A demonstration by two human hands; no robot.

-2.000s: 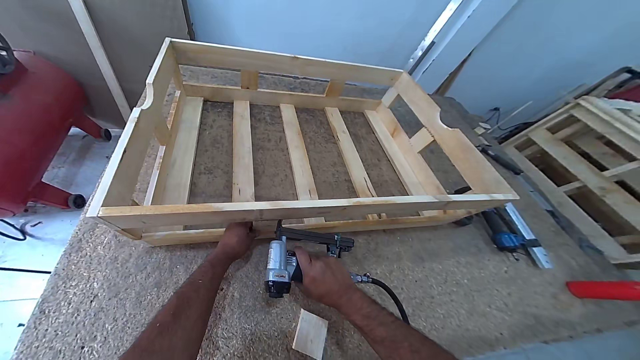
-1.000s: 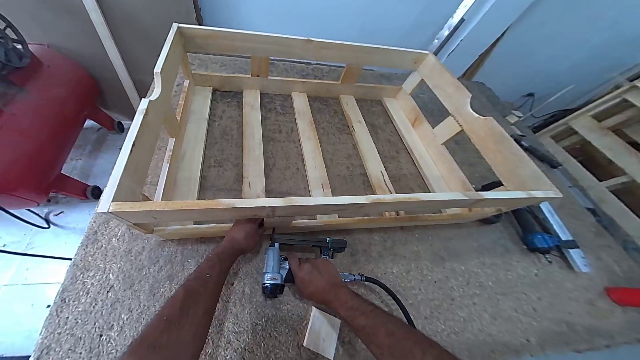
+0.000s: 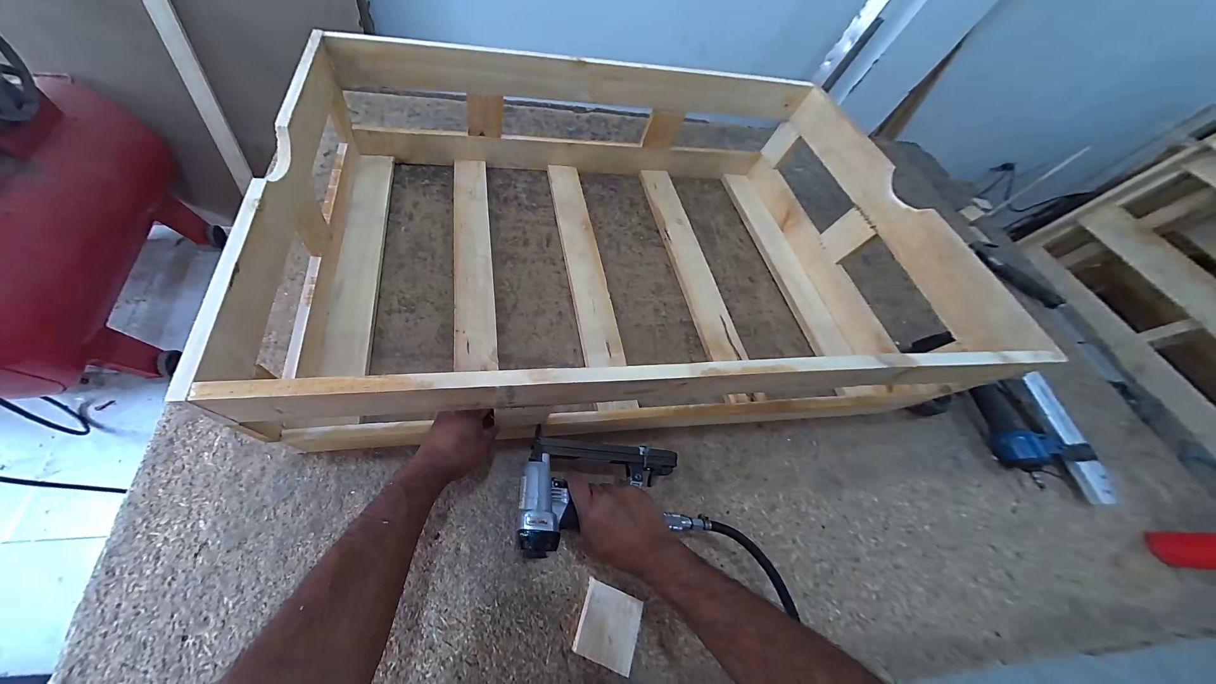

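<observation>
A wooden crate-like frame [image 3: 627, 383] with a slatted bottom rests on a particle board bench. My left hand [image 3: 460, 441] is at its near side, fingers reaching in between the upper and lower rails at a short wood piece [image 3: 521, 416]; the fingertips are partly hidden. In my right hand [image 3: 617, 521] is a pneumatic staple gun [image 3: 540, 503], held by the handle, its nose close to the lower rail just right of my left hand. A black air hose [image 3: 755, 553] runs from its handle. A small wooden block [image 3: 608, 627] lies on the bench nearer to me.
A second tool with a blue part [image 3: 1024, 446] and a metal straightedge [image 3: 1072, 446] lie right of the frame. A red object [image 3: 1181, 549] is at the right edge. At left stands a red compressor tank [image 3: 81, 228]; another slatted wooden piece [image 3: 1140, 313] is at right.
The staple gun's nose was up at the frame's near rail two seconds ago; it has since come slightly away. My left hand stays at the gap between the rails.
</observation>
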